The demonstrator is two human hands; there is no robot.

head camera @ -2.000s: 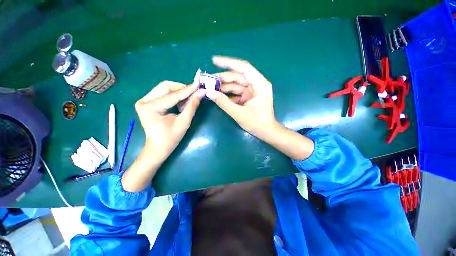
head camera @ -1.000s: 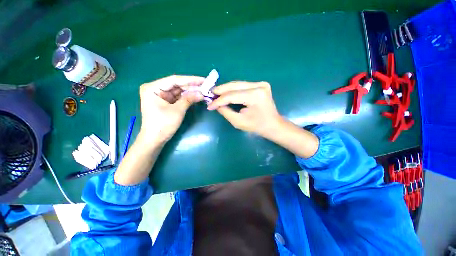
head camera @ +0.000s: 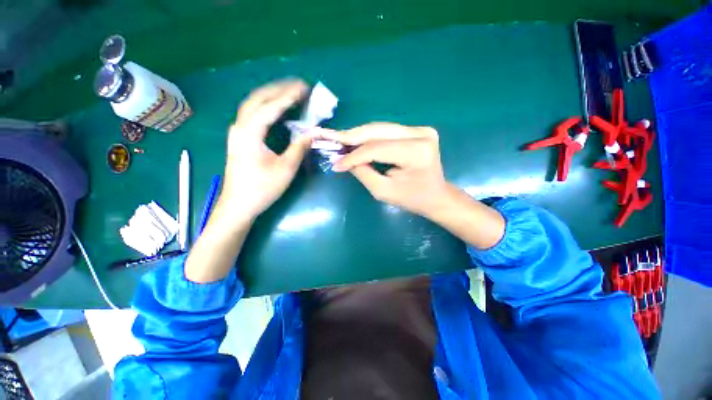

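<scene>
My left hand (head camera: 264, 148) is raised above the green bench, its fingers blurred, with a white wipe (head camera: 321, 104) at its fingertips. My right hand (head camera: 396, 162) pinches a small pale and dark piece (head camera: 328, 144), perhaps a watch body, between thumb and fingers. The wipe stands up between the hands and touches or nearly touches the piece. Fingers cover most of the piece, so its face and seam cannot be made out.
At left are a white bottle (head camera: 152, 98), a small brown pot (head camera: 119, 158), stacked wipes (head camera: 148, 228), a white stick (head camera: 184, 199), a blue stick (head camera: 210, 205) and a fan (head camera: 35, 211). At right are loose red clamps (head camera: 564, 145), a black slab (head camera: 596, 69) and clamped units (head camera: 638, 285).
My left hand has lifted its fingers and the wipe now spreads upright between the hands. My right hand still holds the small piece. The whole view has shifted slightly.
</scene>
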